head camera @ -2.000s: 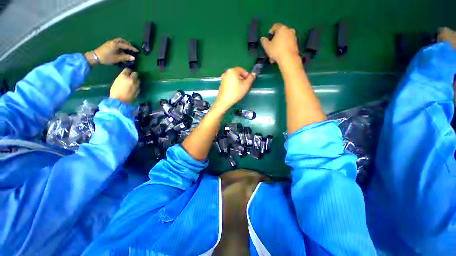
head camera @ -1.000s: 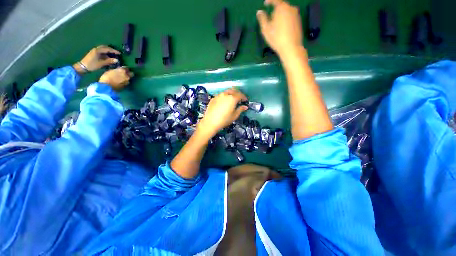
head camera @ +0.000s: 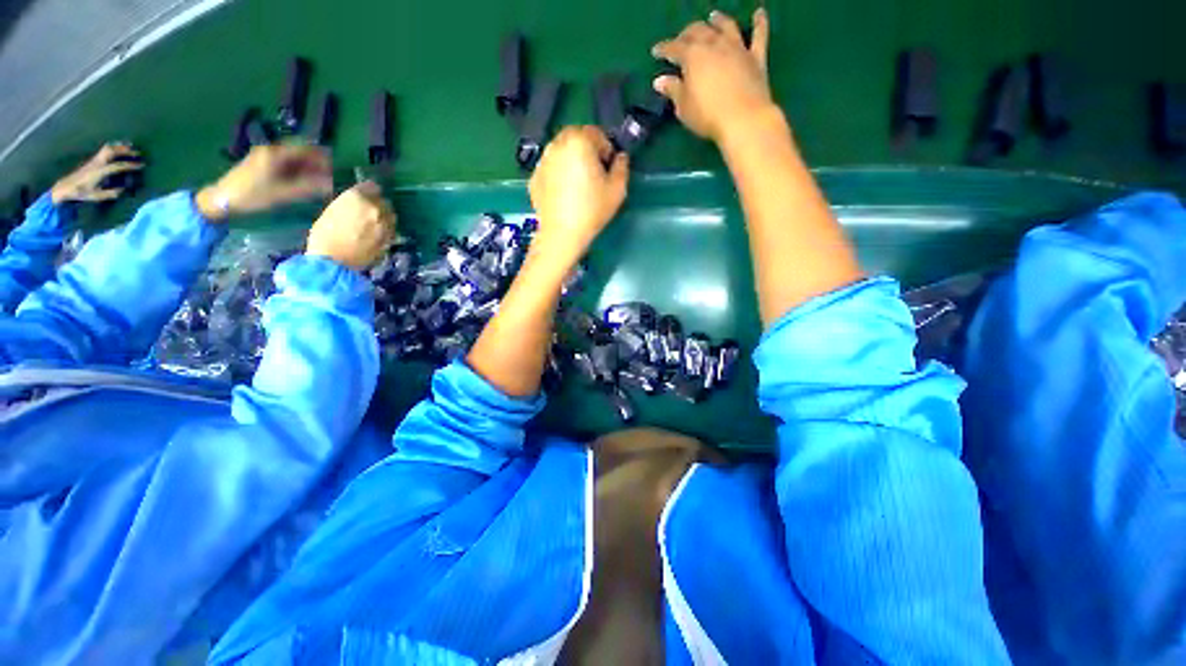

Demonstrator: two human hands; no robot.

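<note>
My left hand [head camera: 579, 193] is above the belt's near edge, fingers closed at the tips, at a small black part with pale glints [head camera: 636, 128]. My right hand [head camera: 718, 76] is over the belt, palm down, thumb and a finger at the upper end of a long black housing [head camera: 666, 94], other fingers spread. The housing's lower end meets the small part between my hands; whether they are joined is hidden. Loose small black parts lie in a heap [head camera: 657, 351] on the glossy green ledge [head camera: 676, 267] near my body.
Long black housings [head camera: 513, 76] lie spaced on the green conveyor belt [head camera: 832, 52], several left and several right [head camera: 916, 94]. A neighbour's hands [head camera: 351, 224] work at left, another hand farther left [head camera: 98, 172]. A blue sleeve [head camera: 1080, 312] is at right, beside a clear bag [head camera: 936, 306].
My left hand has moved from the heap up to the belt with a small part. My right hand has come slightly lower, onto a housing. Housings on the belt have shifted left.
</note>
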